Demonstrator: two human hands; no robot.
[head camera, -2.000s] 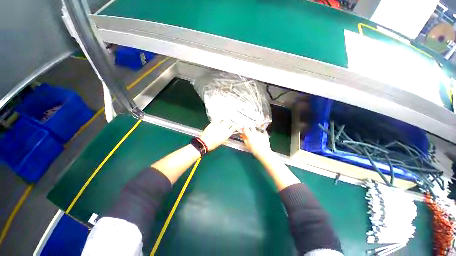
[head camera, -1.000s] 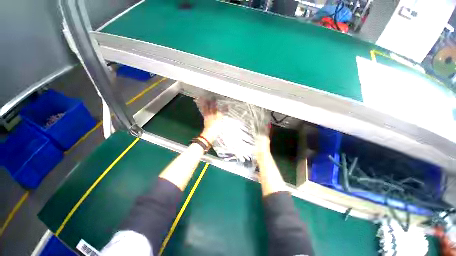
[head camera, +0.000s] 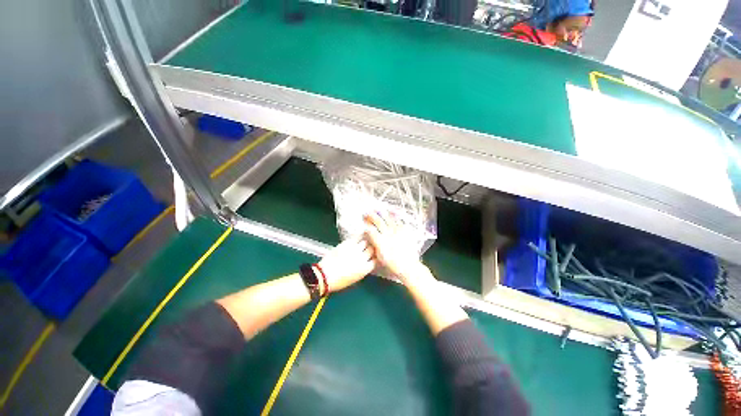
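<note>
A crinkled clear plastic bag (head camera: 386, 187) full of loose white sleeves lies in the recess under the raised green shelf, its near end over the bench's metal edge. My left hand (head camera: 348, 262) and my right hand (head camera: 392, 242) are close together at the bag's near end, touching or overlapping. Orange shows at my right fingertips. Whether the fingers grip the bag or a few sleeves is too small and bright to tell.
A blue bin (head camera: 532, 244) with tangled grey-green tubing stands right of the recess. White stacked pieces (head camera: 662, 386) and orange-and-white pieces (head camera: 725, 380) lie at the lower right. Blue boxes stand at left. A person (head camera: 561, 24) is behind the raised shelf (head camera: 366, 65).
My hands were apart on the bag's two sides a second ago; they have come back towards me and together at its near end. The camera view has shifted slightly.
</note>
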